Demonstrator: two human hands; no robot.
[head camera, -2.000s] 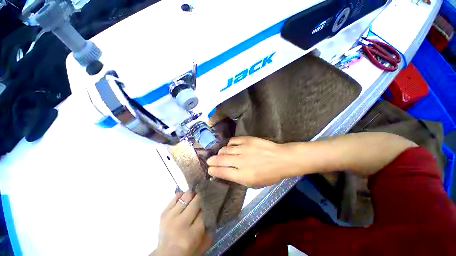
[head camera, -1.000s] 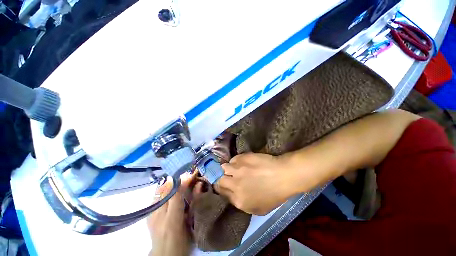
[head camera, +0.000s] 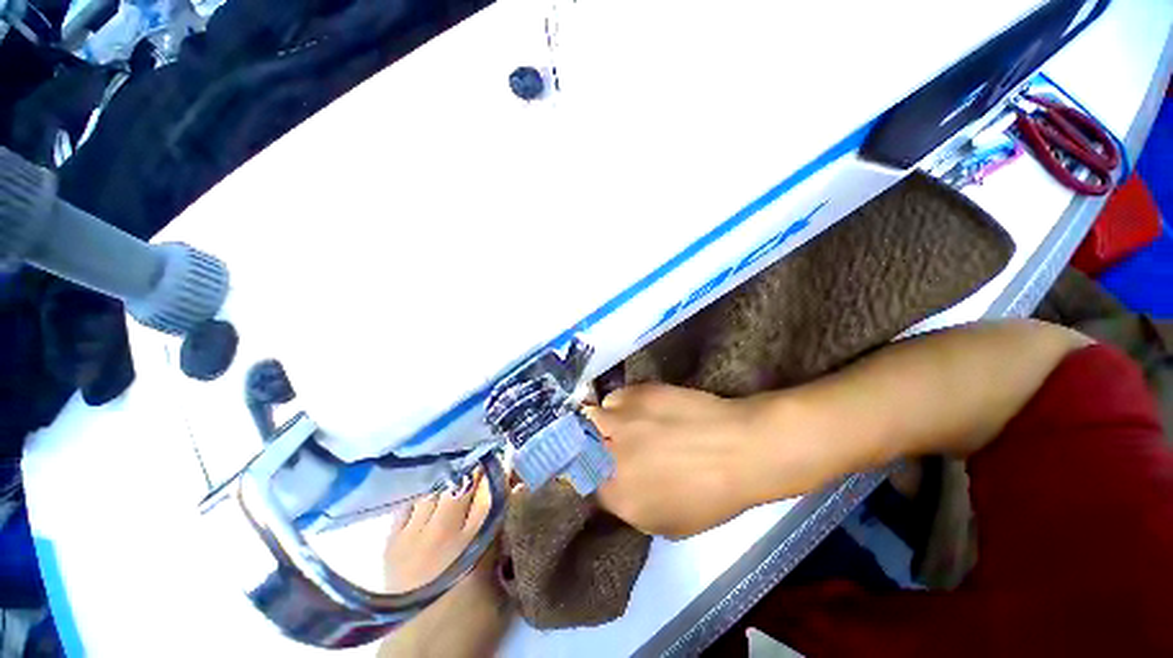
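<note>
The brown garment piece (head camera: 862, 289) lies under the arm of the white sewing machine (head camera: 515, 206), and a bunched part hangs forward near the needle area. My right hand (head camera: 682, 456) presses on the cloth just right of the grey tension knob; its fingertips are hidden behind the knob. My left hand (head camera: 444, 540) is at the left edge of the bunched cloth, partly behind the curved metal guard (head camera: 290, 540). Its fingers point up to the needle area; whether they grip cloth cannot be told. The needle and presser foot are hidden by the machine head.
Red-handled scissors (head camera: 1068, 144) and small thin tools (head camera: 988, 163) lie at the table's far right. A measuring tape (head camera: 759, 546) runs along the front edge. A red object (head camera: 1122, 225) and blue bin are beyond it. Dark cloth (head camera: 277, 90) is piled behind. A grey jointed post (head camera: 109, 251) stands left.
The view has shifted and leans closer over the machine head. Since the oldest frame, my left hand has moved up from the front cloth end to the needle area, and the front cloth is more bunched.
</note>
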